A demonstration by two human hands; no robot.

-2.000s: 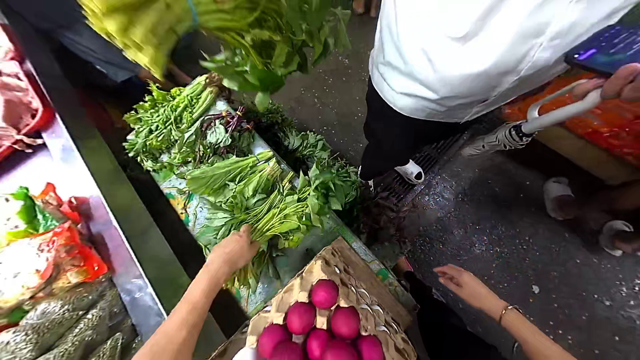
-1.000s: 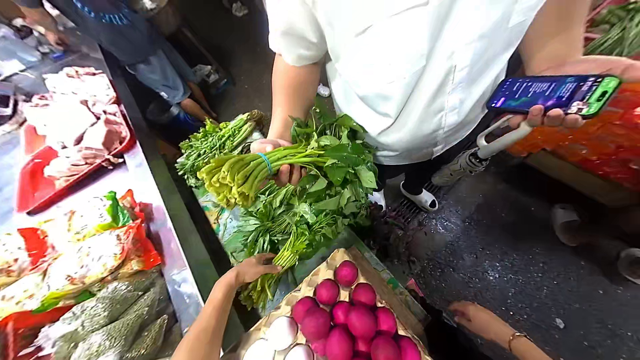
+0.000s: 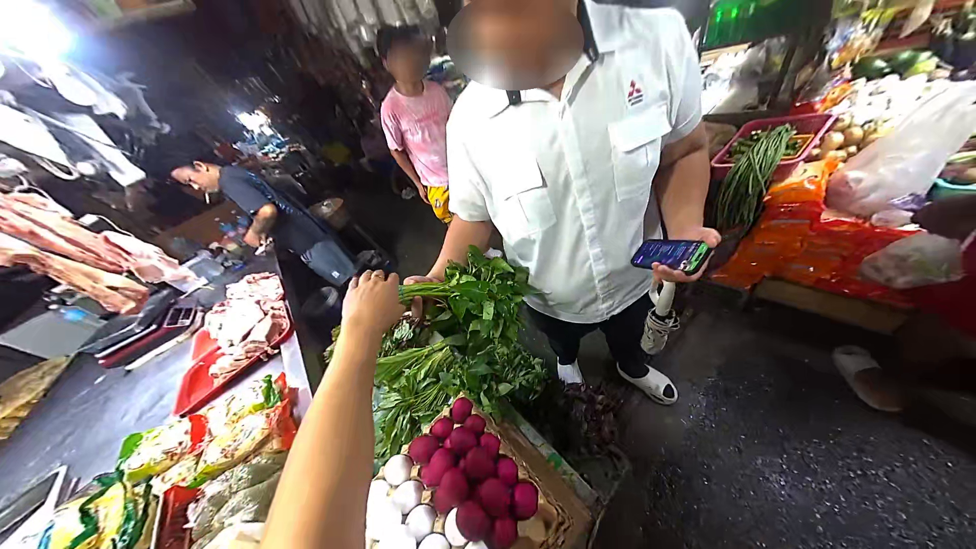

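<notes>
My left hand (image 3: pixel 374 303) reaches forward to the stem end of a bunch of leafy greens (image 3: pixel 488 293), its fingers curled about the stems. Another person's hand (image 3: pixel 418 293) is on the same bunch, just right of mine. How firmly my fingers close is partly hidden. Below lie more bundles of greens (image 3: pixel 415 385) on the stand. Nearer to me, magenta eggs (image 3: pixel 465 465) and white eggs (image 3: pixel 406 496) sit in a carton tray. My right hand is out of the frame.
The person in a white shirt (image 3: pixel 568 191) faces me across the greens, holding a phone (image 3: pixel 671 255) and an umbrella handle (image 3: pixel 662 301). At left are red trays of raw meat (image 3: pixel 248 320) and packaged food (image 3: pixel 217 427). Two other people stand farther back. String beans (image 3: pixel 755 168) lie at right.
My left hand has moved up from the lower greens to the bunch in the other person's hand. My right hand has left view. The camera view has tilted up.
</notes>
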